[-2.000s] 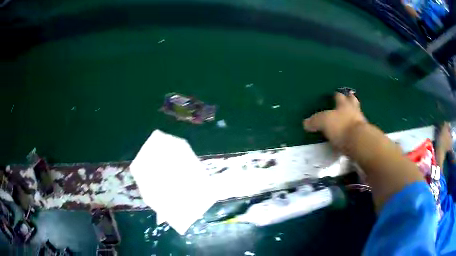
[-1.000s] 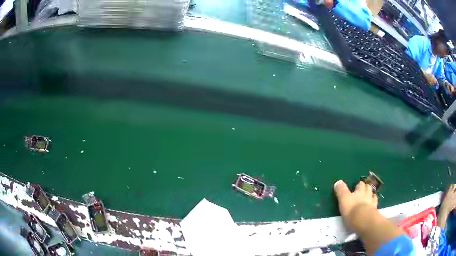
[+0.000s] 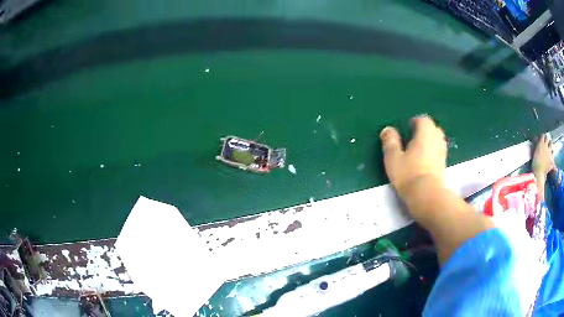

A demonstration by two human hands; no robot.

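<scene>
My right hand (image 3: 415, 151) reaches from the lower right over the green surface, palm down, with thumb and fingers apart. No object shows gripped in it; what lies under the fingertips is hidden. A small dark housing (image 3: 245, 155) with a metallic rim and greenish centre lies on the green surface left of my hand, not touching it. A white dispensing syringe (image 3: 328, 291) lies below the white strip, cut off by the bottom edge, its green cap (image 3: 389, 249) toward my forearm. My left hand is out of the picture.
A chipped white strip (image 3: 334, 217) runs across, with an angular white sheet (image 3: 167, 257) on it. Several housings (image 3: 31, 260) cluster at lower left. A red tray (image 3: 516, 195) with white contents stands at right. Another person's hand (image 3: 543, 155) rests at the far right.
The view has tilted down, so the syringe shows again. The housing seen at my right fingertips one second ago no longer shows. The lone housing appears further left in the picture.
</scene>
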